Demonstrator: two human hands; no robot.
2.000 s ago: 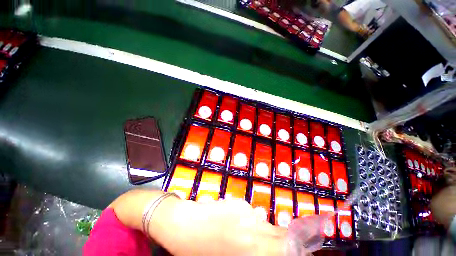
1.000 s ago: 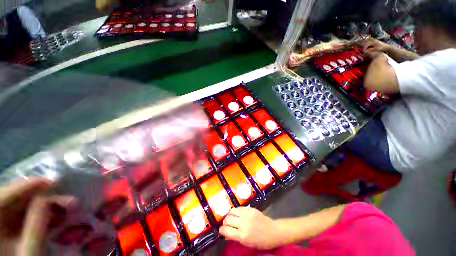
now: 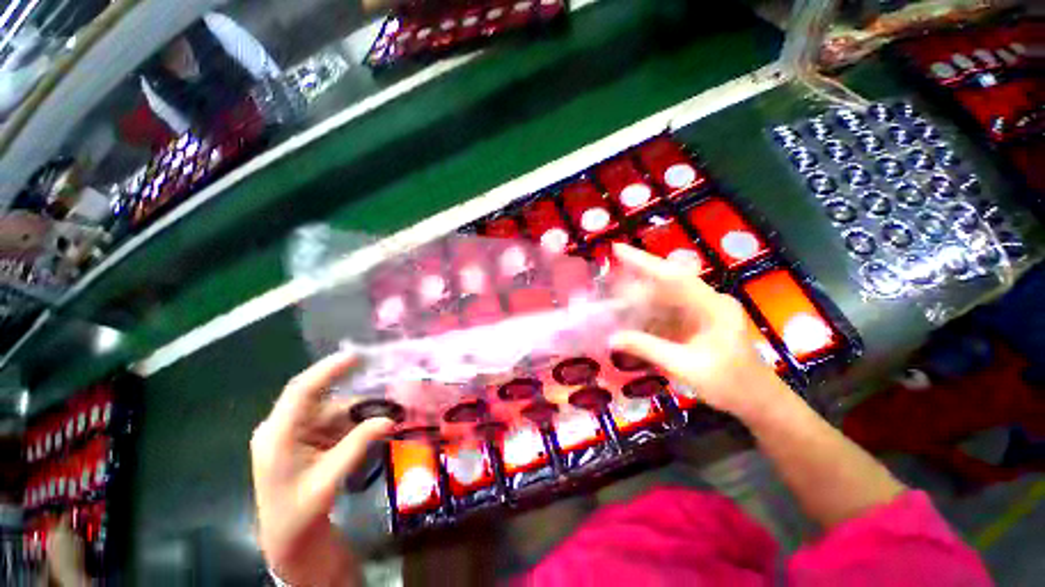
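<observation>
A clear carrier sheet (image 3: 481,350) with rows of dark discs (image 3: 521,389) is stretched between my hands above the tray. My left hand (image 3: 315,459) grips its left end between thumb and fingers. My right hand (image 3: 688,333) holds its right end. Below it lies a black blister tray (image 3: 850,351) with rows of glossy red housings (image 3: 783,310), each with a pale circle. The film and my hands cover much of the middle rows. The sheet is partly blurred.
A silvery disc sheet (image 3: 900,195) lies right of the tray. Another tray of red housings (image 3: 997,86) is beyond it. More trays stand at the far left (image 3: 69,459) and across the white rail (image 3: 246,300). A person (image 3: 206,75) sits across the bench.
The clear sheet has moved from the left to over the tray's middle. My right hand has left the tray's front edge and taken the sheet's right end. The view has turned left.
</observation>
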